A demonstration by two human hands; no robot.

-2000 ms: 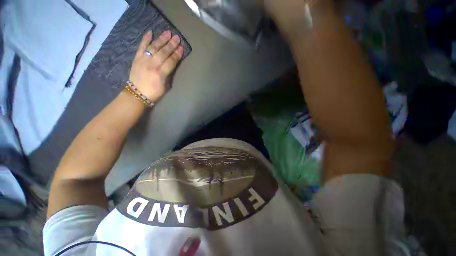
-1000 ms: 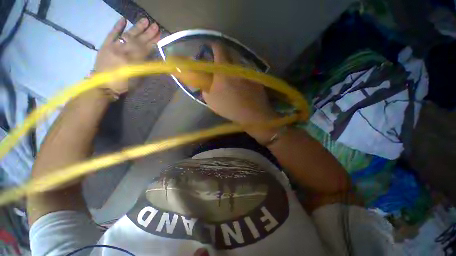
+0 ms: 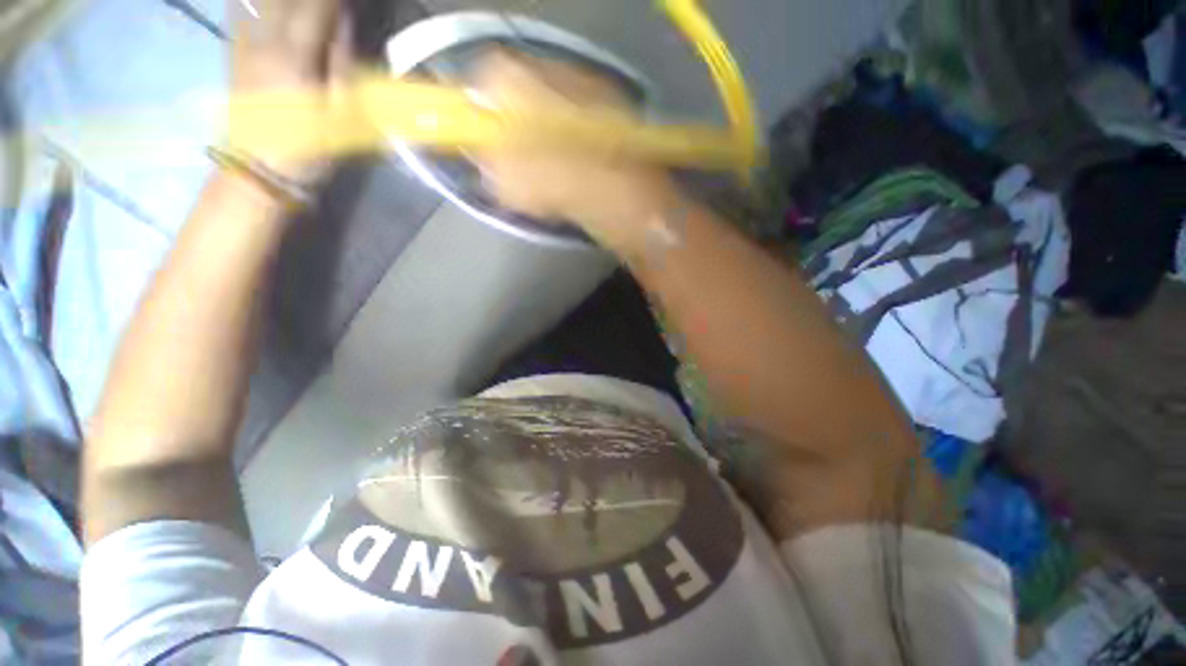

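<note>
My right hand (image 3: 546,143) is closed around the handle of the steam iron (image 3: 449,195), a boat-shaped silver plate with a bright rim, at the top centre. The yellow hose (image 3: 709,143) crosses in front of both hands, blurred. My left hand (image 3: 289,91) is left of the iron, blurred and partly behind the hose, so its fingers are hard to make out. The garment lies under and around it: pale blue-white backing (image 3: 124,247) at the left and a dark grey band (image 3: 332,273) between my left forearm and the iron.
The grey-brown pressing table (image 3: 416,306) shows below the iron and at the top. Heaps of cloth, with a white and grey piece (image 3: 930,338), lie at the right. A dark cloth (image 3: 1125,241) lies beyond it. My shirt front fills the bottom.
Over the last second the iron and my right hand have moved up a little. The hose has swung higher. Earlier, the iron was at the top edge, away from my left hand, which lay flat on dark cloth.
</note>
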